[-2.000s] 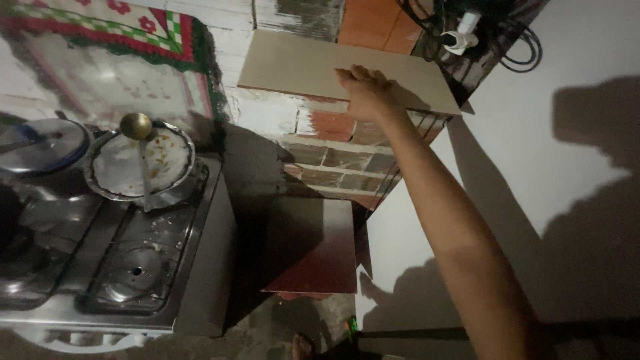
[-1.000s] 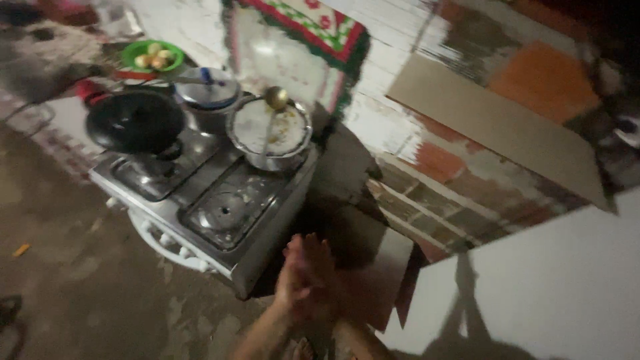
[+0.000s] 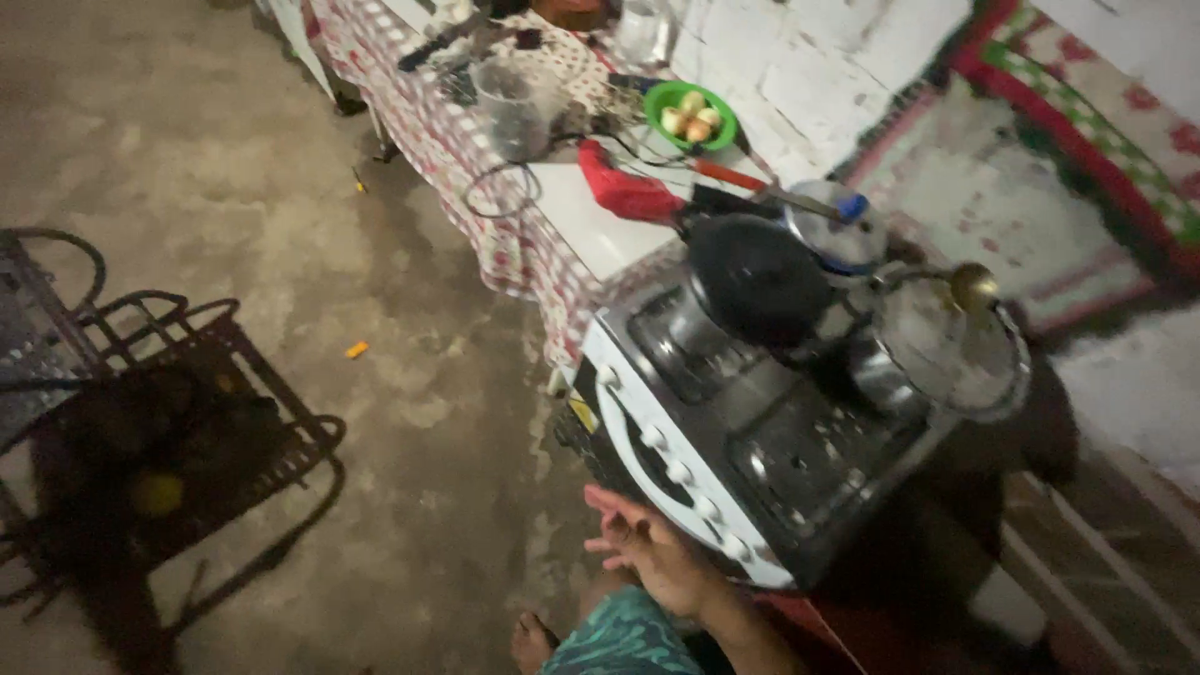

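Note:
My right hand [image 3: 652, 553] reaches in from the bottom, in front of the stove's control panel, with its fingers apart and nothing in them. My left hand is out of the picture. Beside the right hand is a gas stove [image 3: 769, 412] with white knobs and a white curved handle. A black pan [image 3: 757, 279] sits over a rear-left part of the stovetop. To its right stands a metal pot [image 3: 947, 347] with pale contents or a pale cover, a brass-coloured ladle [image 3: 973, 286] at its rim. Behind the pan is a lidded pot [image 3: 837, 225] with a blue knob.
A table with a red checked cloth [image 3: 511, 248] holds a green bowl [image 3: 729, 139] of onion-like items, a clear plastic container [image 3: 511, 108] and a red object [image 3: 626, 187]. A metal-framed chair [image 3: 281, 375] stands at left. A bare foot [image 3: 532, 642] is on the concrete floor.
My hands were together one second ago; now the right is alone in view with its fingers apart. Earlier it was on a shelf board. The view has swung left to the table and chair.

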